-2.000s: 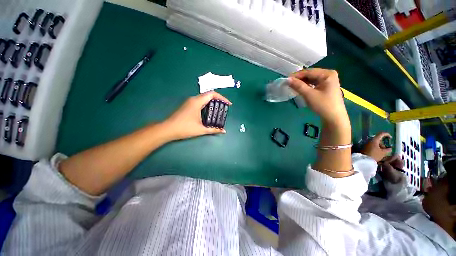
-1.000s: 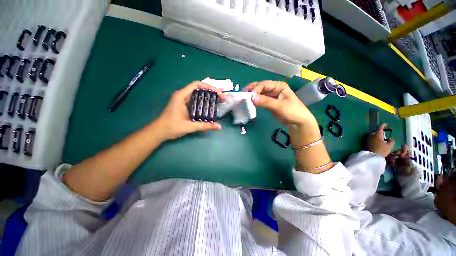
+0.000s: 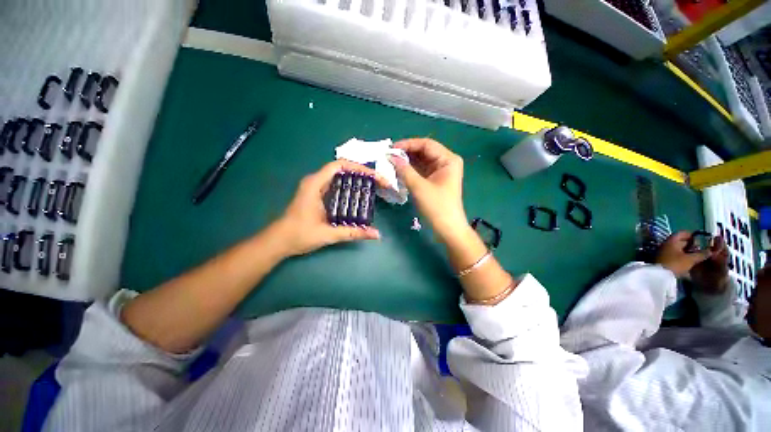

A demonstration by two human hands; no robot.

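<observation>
My left hand (image 3: 314, 215) grips a row of several black frames (image 3: 352, 200) held side by side, their ribbed edges facing up. My right hand (image 3: 435, 179) pinches a crumpled white wiping cloth (image 3: 390, 183) just right of the frames. The cloth's left part is close behind my left fingertips; whether it touches the frames I cannot tell. A flat white scrap (image 3: 362, 150) lies just beyond the hands, partly overlapped by the cloth. Several loose black frames lie at the right, one of them (image 3: 544, 218) flat on the mat.
A solvent bottle (image 3: 527, 157) stands by the yellow tape. A marker pen (image 3: 225, 164) lies at left. The left foam tray (image 3: 103, 201) and stacked centre foam tray (image 3: 397, 94) hold black parts. A neighbour's hands (image 3: 695, 256) hold a frame at far right. Tiny white bits (image 3: 416, 224) lie nearby.
My right hand has come left with the cloth, from near the bottle to beside the held frames. The bottle and more loose frames are uncovered. My left hand still grips the frames.
</observation>
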